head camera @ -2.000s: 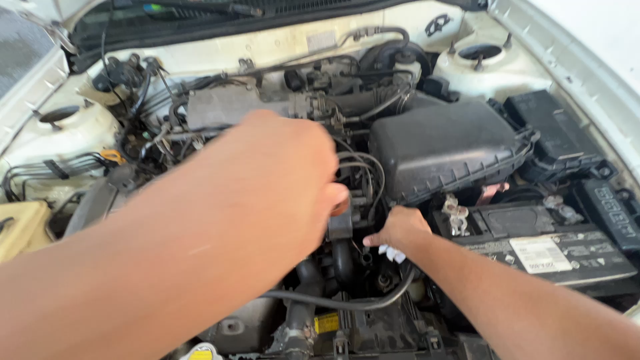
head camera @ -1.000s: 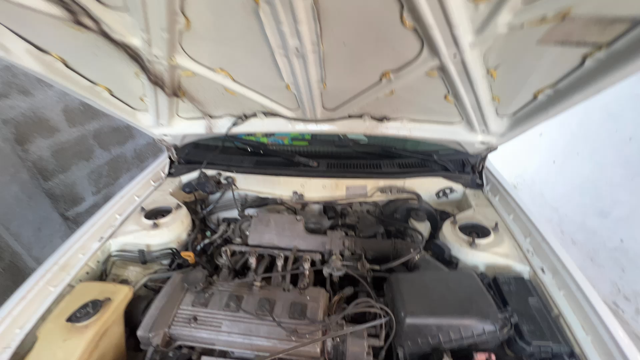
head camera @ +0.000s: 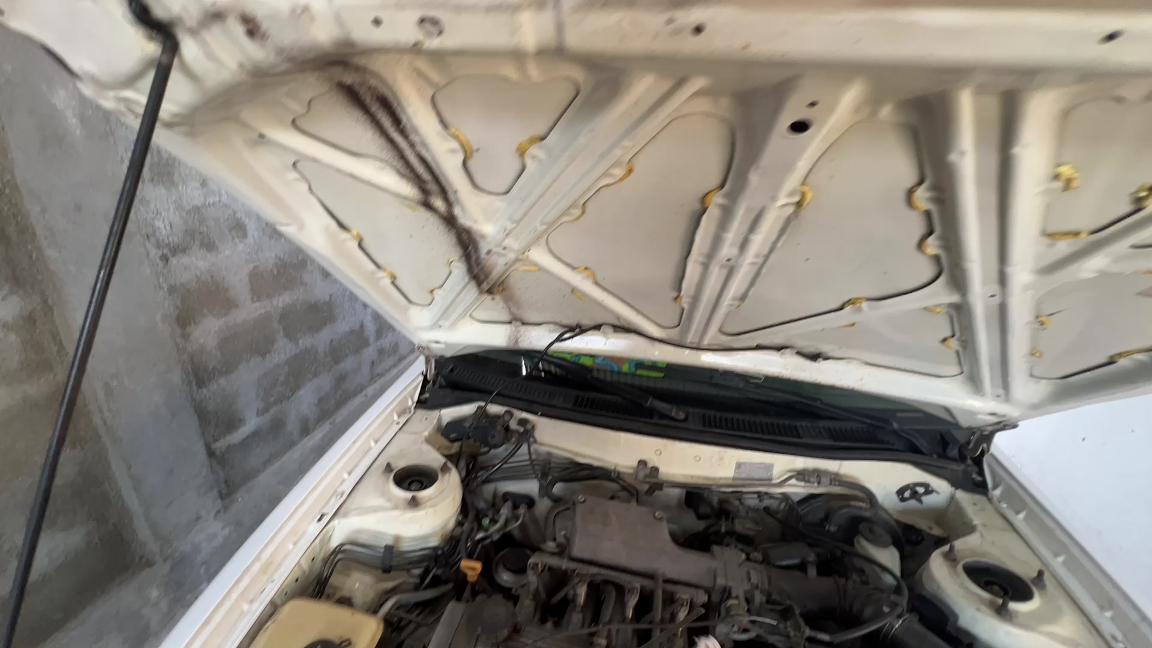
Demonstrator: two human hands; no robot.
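Neither of my hands is plainly in view; a small pale patch at the bottom edge, right of the middle, is too cut off to identify. A car engine (head camera: 630, 549) lies in its open bay, its front part cut off by the frame. The yellow engine oil dipstick handle (head camera: 470, 569) stands at its left. A yellowed plastic reservoir (head camera: 319, 625) is at the lower left. The brake fluid reservoir (head camera: 875, 544) sits at the right rear. Above the bay, the raised hood (head camera: 648, 207) shows its ribbed underside.
A black hood prop rod (head camera: 94, 306) slants down the left side. Behind it stands a concrete block wall (head camera: 243, 315). Strut towers flank the engine, the left one (head camera: 414, 513) and the right one (head camera: 976, 603). Wiper arms (head camera: 630, 391) lie below the windshield.
Both my hands were over the engine bay two seconds ago and have left it. The view has tilted up to the hood, and the prop rod has come into view.
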